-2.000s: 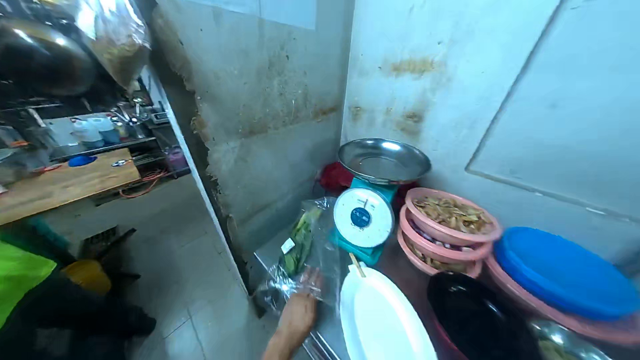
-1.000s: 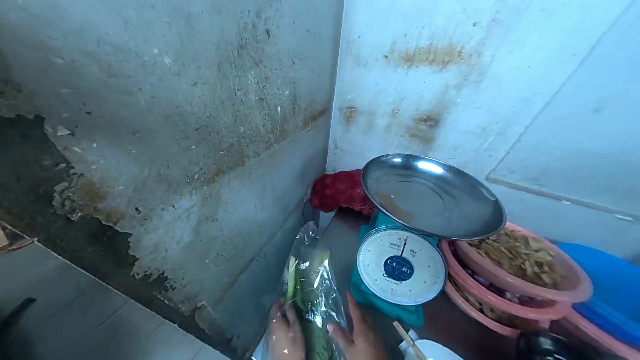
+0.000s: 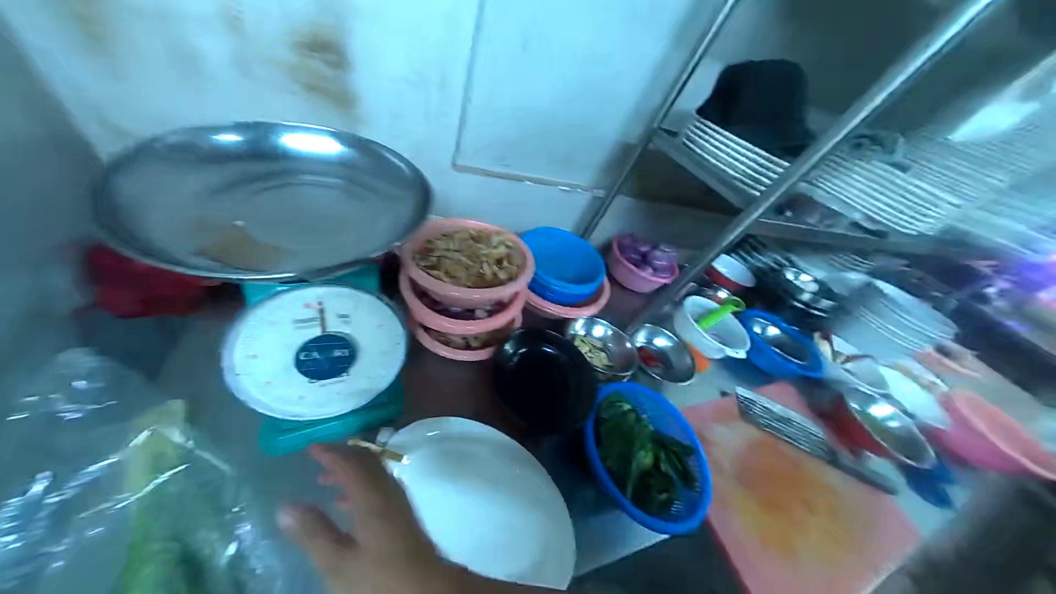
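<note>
My right hand (image 3: 363, 511) is at the lower middle, fingers apart and holding nothing, over the left edge of a white oval plate (image 3: 483, 503). A wooden stick-like piece (image 3: 375, 450) lies at the plate's rim, near my fingertips. Left of the hand, green leafy vegetables (image 3: 165, 503) lie in a clear plastic bag (image 3: 62, 462). Beyond the hand stands a teal dial scale (image 3: 315, 352) with a wide steel pan (image 3: 264, 198) on top. My left hand is not in view.
Stacked pink baskets (image 3: 466, 280) of dried-looking food stand beside blue basins (image 3: 563, 266). A black bowl (image 3: 543, 379) and a blue basket (image 3: 648, 458) of leafy greens are right of the scale. Farther right are a pink cutting board (image 3: 792, 495), a cleaver (image 3: 784, 425) and a metal rack (image 3: 833, 136).
The view has swung right. My right hand has come away from the bagged greens, where both hands were one second ago. My left hand has left the view.
</note>
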